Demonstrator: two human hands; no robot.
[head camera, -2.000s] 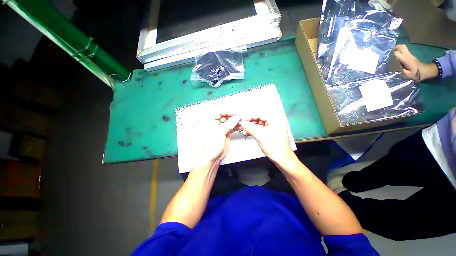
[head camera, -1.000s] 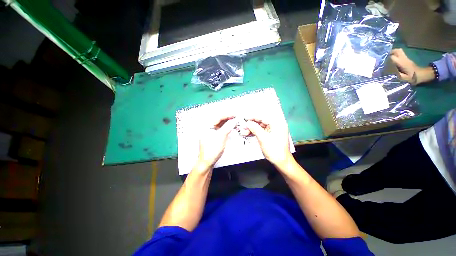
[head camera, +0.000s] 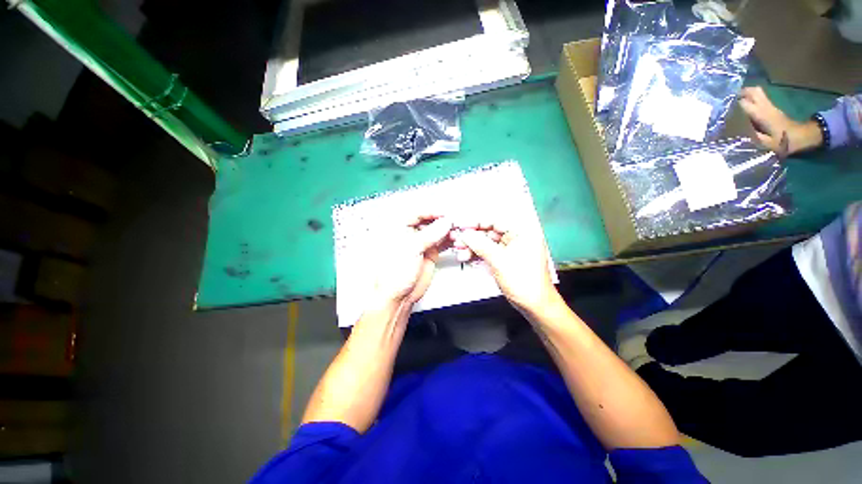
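Note:
A white spiral-bound notebook (head camera: 364, 260) lies near the bench's front edge, its toothed edge on the far side. My left hand (head camera: 412, 260) and my right hand (head camera: 503, 262) are over it, fingertips together. A tiny dark part (head camera: 454, 228) shows between the fingertips; its shape is too small to tell. Another dark speck (head camera: 462, 266) shows on the page just below the fingertips. A clear bag of dark parts (head camera: 412, 131) lies on the green bench top beyond the notebook.
White frames (head camera: 397, 78) are stacked at the back. An open brown carton (head camera: 595, 170) at right holds shiny bags (head camera: 662, 85) with white labels; another person's hand (head camera: 777, 123) rests beside them. A green post (head camera: 123, 76) stands at left.
A second ago my hands were slightly apart over small dark specks. Now the fingertips have come together with a tiny part between them. The other person's hand has hardly moved.

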